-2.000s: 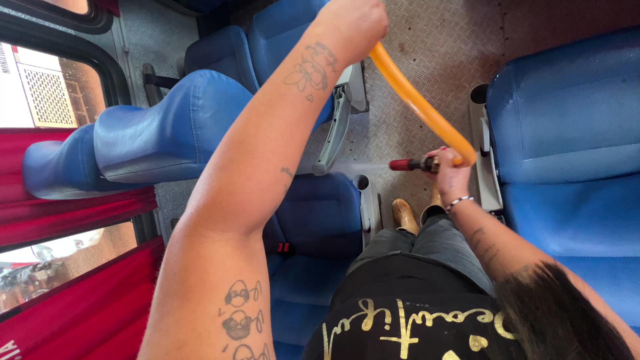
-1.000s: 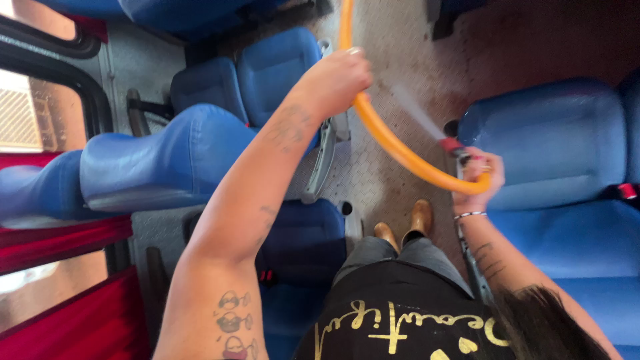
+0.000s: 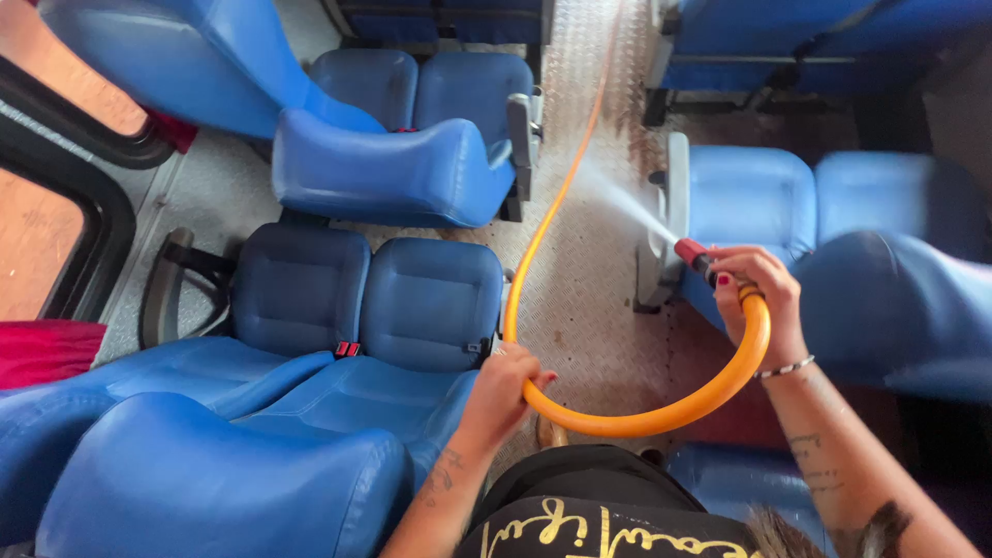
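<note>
My right hand [image 3: 759, 298] grips the black and red spray nozzle [image 3: 692, 256] at the end of an orange hose [image 3: 643, 422]. A white jet of water [image 3: 624, 205] leaves the nozzle toward the upper left, over the aisle. My left hand [image 3: 508, 391] is closed around the same hose, left of my body. Between my hands the hose sags in a wide curve. Beyond my left hand it runs up along the wet aisle floor.
Blue padded seats [image 3: 298, 298] stand in rows on the left, and more seats [image 3: 748, 194] on the right. Grey armrests [image 3: 678, 182] edge the aisle of metal tread plate [image 3: 597, 325]. Windows [image 3: 35, 240] and a red curtain [image 3: 50, 353] are at the far left.
My left hand, raised with the hose before, is now lower and nearer my body. The nozzle remains in my right hand, still spraying. The view has shifted to show more of the aisle ahead.
</note>
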